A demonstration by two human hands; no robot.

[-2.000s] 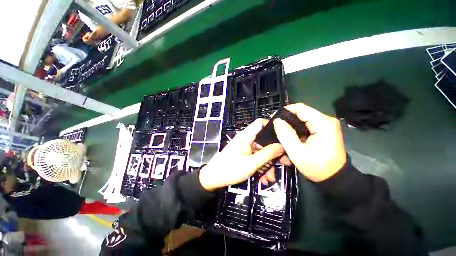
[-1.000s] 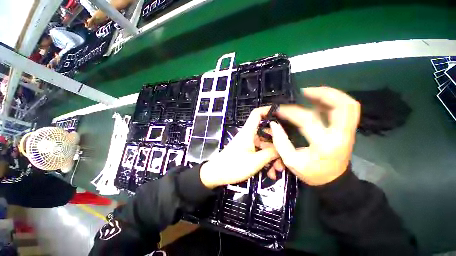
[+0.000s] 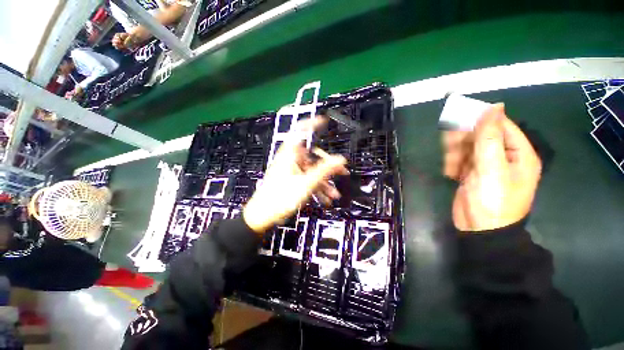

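Note:
My left hand [image 3: 294,178] is blurred over the middle of the black tray [image 3: 345,321], fingers apart, with no held part visible. My right hand [image 3: 496,167] is right of the tray and pinches a small pale rectangular piece [image 3: 462,113], backing paper or an adhesive piece, at its fingertips. The gridded adhesive sheet [image 3: 284,122] lies across the tray, partly hidden by my left hand. White outlined parts [image 3: 371,243] sit in the tray's lower pockets.
Loose white strips [image 3: 159,219] lie left of the tray. A dark pile [image 3: 540,147] is mostly hidden behind my right hand. Gridded sheets [image 3: 609,123] lie far right. A green conveyor [image 3: 438,41] with a white rail runs beyond. A pale fan [image 3: 70,210] and people are at left.
My hands have moved apart from around the small black part, which I no longer see in them. My right hand has moved right and now shows a pale piece; my left hand moved left.

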